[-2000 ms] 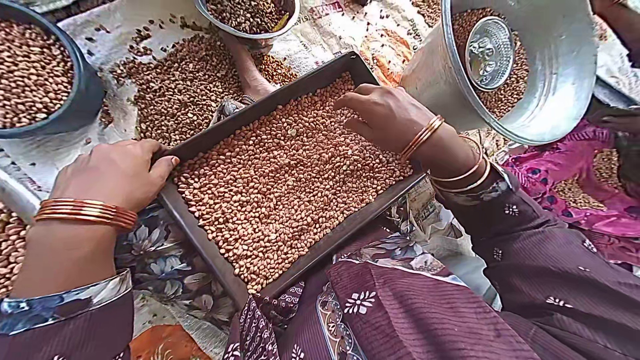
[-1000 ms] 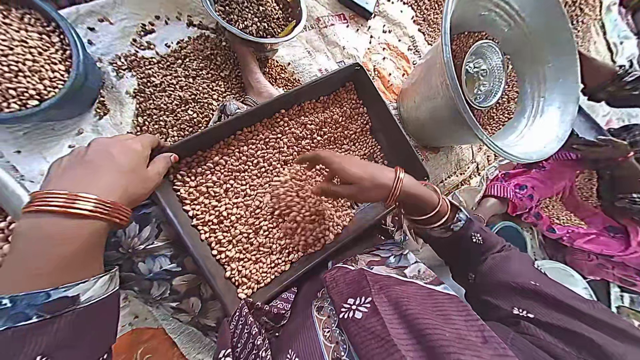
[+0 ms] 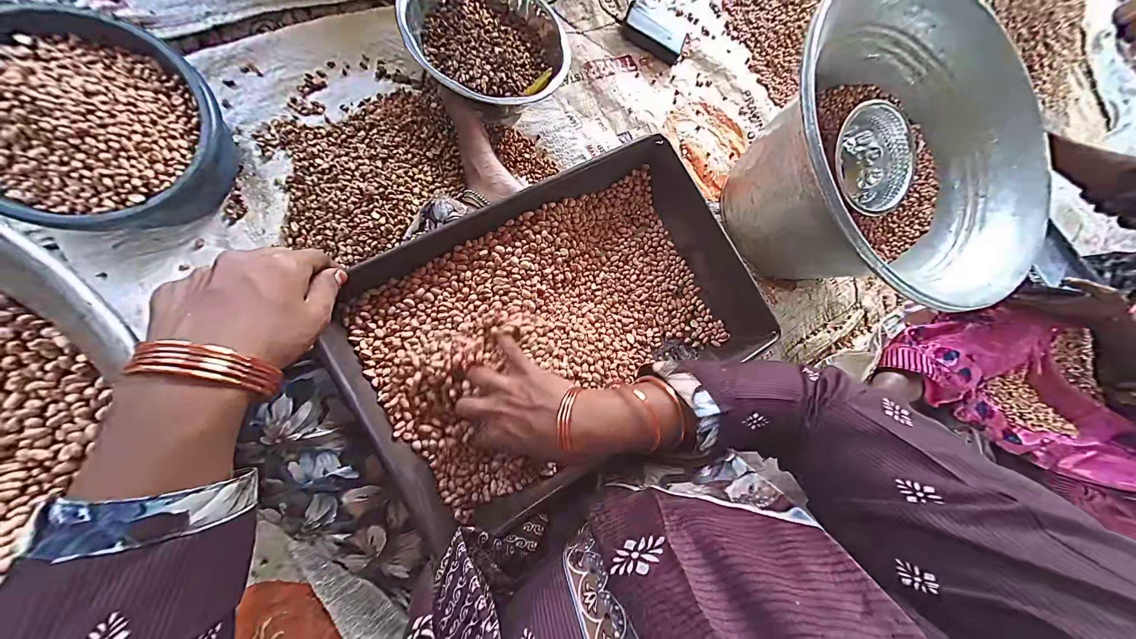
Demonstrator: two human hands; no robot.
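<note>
A dark rectangular tray lies tilted across my lap, filled with reddish-brown shelled nuts or beans. My left hand grips its upper left corner, thumb over the rim. Down in the pile near the tray's left side is my right hand, fingers curled and spread among the nuts, some of them blurred in motion; whether it holds any cannot be told. The tray's right end shows bare floor beside the pile.
A blue-grey tub of nuts stands upper left, above a metal basin. Beyond the tray are a steel bowl, a loose dark heap and a foot. A large tilted metal bucket stands right, near another person's hands and pink cloth.
My right hand has moved from the tray's upper right part across the pile to its left side. Nuts have shifted away from the right end. My left hand stays on the corner.
</note>
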